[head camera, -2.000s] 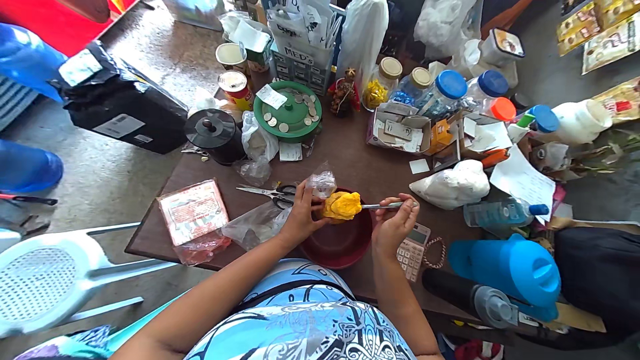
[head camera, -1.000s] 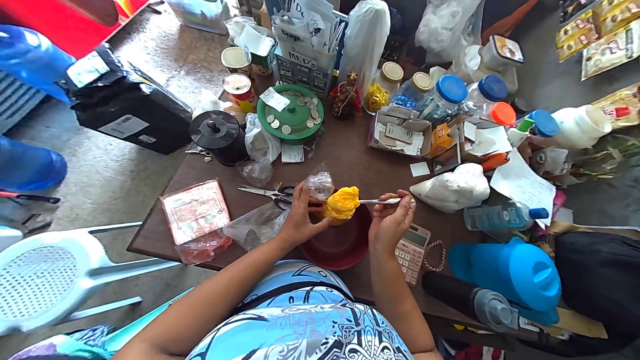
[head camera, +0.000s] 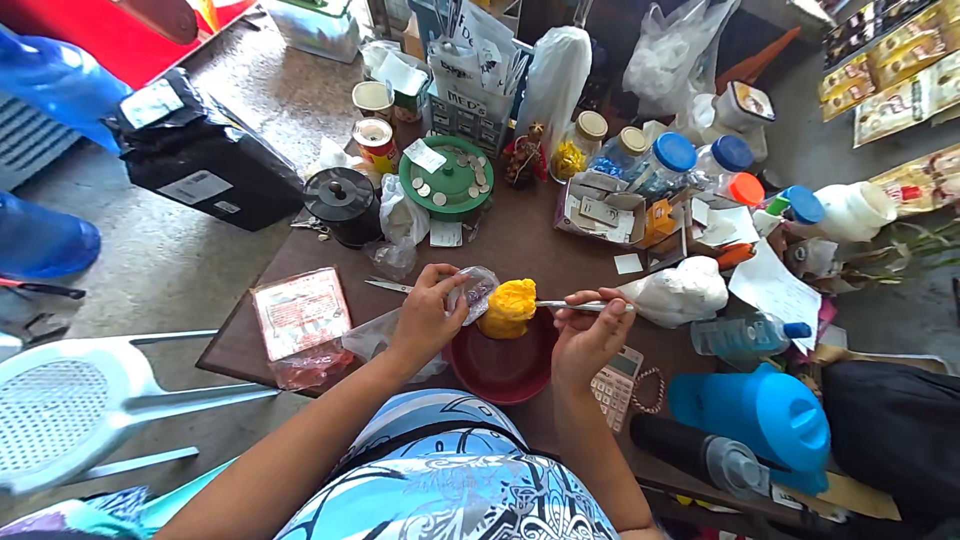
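My left hand (head camera: pixel 431 311) grips a clear plastic bag (head camera: pixel 477 291) whose end stands out past its fingers. My right hand (head camera: pixel 592 330) holds the handle of a metal utensil (head camera: pixel 581 305), probably a spoon. A thick yellow lump (head camera: pixel 514 304) covers the utensil's far end and hangs over a dark red bowl (head camera: pixel 501 367) on the table, close beside the bag. Whether the lump touches the bag's edge, I cannot tell. Scissors (head camera: pixel 388 286) lie left of my left hand, partly hidden by it. Another clear plastic bag (head camera: pixel 375 335) lies under my left wrist.
Left on the brown table (head camera: pixel 517 236) is a pack in clear wrap (head camera: pixel 301 313). Behind are a black canister (head camera: pixel 343 206), a green lidded container with coins (head camera: pixel 447 178) and several jars. At right lie a calculator (head camera: pixel 615 386), a white bag (head camera: pixel 686 292), a bottle (head camera: pixel 750 335) and a blue pitcher (head camera: pixel 750 420).
The yellow lump was at my left hand's fingertips; now it is apart from them on the utensil, to their right. The plastic bag in my left hand now shows more.
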